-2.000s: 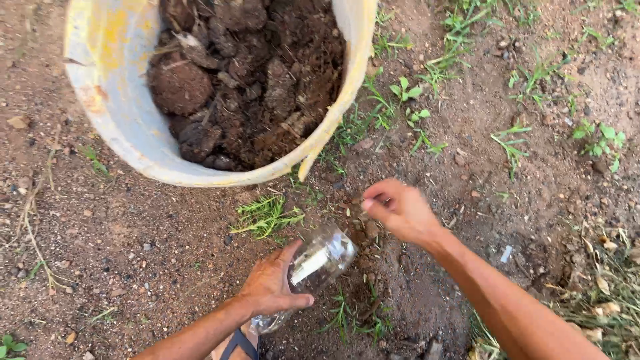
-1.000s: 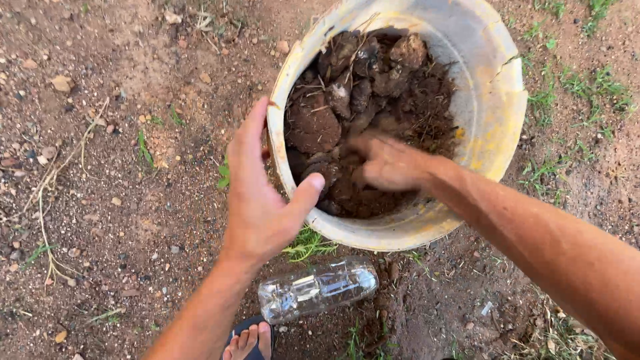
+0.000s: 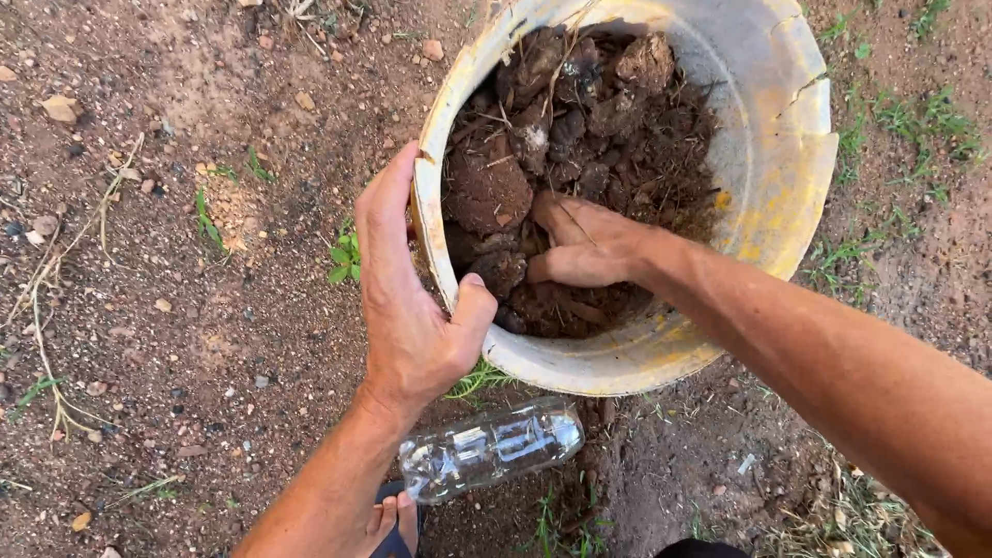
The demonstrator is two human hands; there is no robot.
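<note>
My left hand [image 3: 415,302] grips the left rim of a worn, whitish-yellow plastic bucket [image 3: 775,155], thumb over the edge and fingers outside. Inside lie dark brown clumps [image 3: 488,190] that look like dried dung or soil, mixed with bits of straw. My right hand [image 3: 581,240] reaches down into this material; its fingertips are buried, so whether they hold anything is hidden. A clear plastic bottle [image 3: 496,449] lies on its side on the ground, just below the bucket and touched by neither hand.
Reddish, gravelly soil [image 3: 232,325] surrounds the bucket. Dry twigs [image 3: 46,287] lie at the left, and small green weeds [image 3: 922,124] grow at the right. A sandaled foot [image 3: 395,523] is by the bottle's left end. Dry grass [image 3: 860,519] lies at the lower right.
My left hand has let go of the bottle and taken hold of the bucket rim. My right hand has moved from above the ground into the bucket. The view has shifted.
</note>
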